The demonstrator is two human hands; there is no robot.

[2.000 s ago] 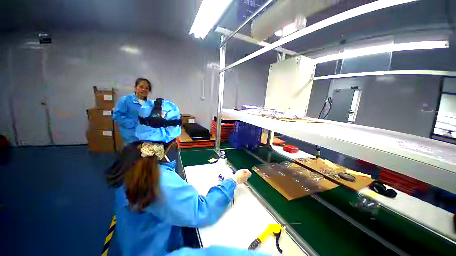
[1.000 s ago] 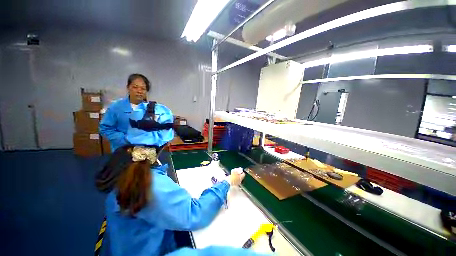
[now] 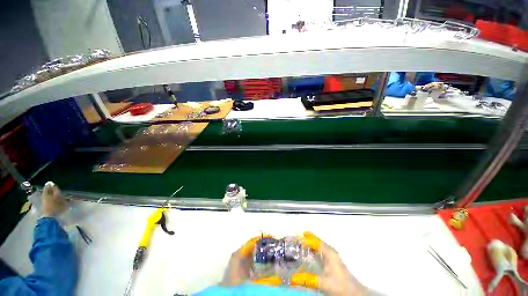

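Observation:
A clear, shiny plastic housing [image 3: 283, 253] with dark and silvery parts inside is held between both my hands at the bottom centre. My left hand [image 3: 242, 267] grips its left side and my right hand [image 3: 331, 267] its right side. Both wear orange-yellow finger cots. The hands are somewhat blurred, and a blue sleeve covers part of the lower edge. The housing's exact shape is unclear.
A yellow air gun [image 3: 149, 232] lies left on the white bench [image 3: 202, 248], tweezers [image 3: 446, 266] right. A dispenser bottle [image 3: 234, 196] stands at the back edge. A red tray [image 3: 472, 243] holds white branched parts [image 3: 502, 257]. Another person's hand [image 3: 52, 199] is at left.
The view has swung right and down from the people and room to the bench. Both my hands and the clear housing are now in view.

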